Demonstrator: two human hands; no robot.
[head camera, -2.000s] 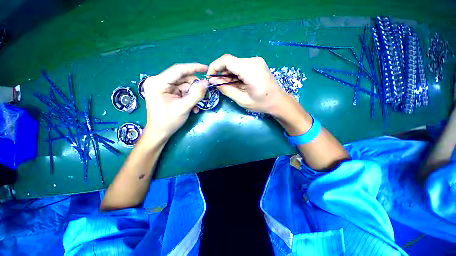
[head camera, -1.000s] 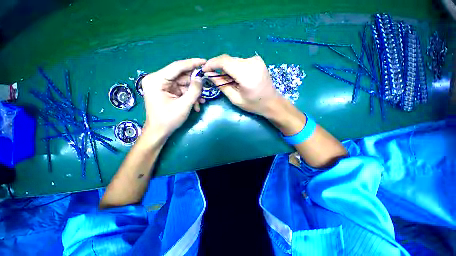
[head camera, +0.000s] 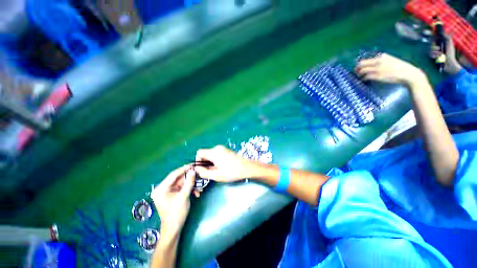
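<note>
My left hand holds a round metal housing, whose ringed face shows partly between the hands. My right hand holds slim dark tweezers over the housing, the fingertips of both hands close together. The tweezers' tips are hidden or too small to make out. Two more round housings, an upper one and a lower one, lie left of my left hand. A heap of small bright metal parts lies just beyond my right hand.
Dark thin strips lie at lower left, near a blue bin. Ribbed strips lie at right. A neighbour's hand reaches beside them. A red tray and a held black-and-yellow tool are at upper right.
The view has swung right and tilted, bringing in the neighbour's arm, the red tray and the far side. My hands still hold the housing and tweezers together.
</note>
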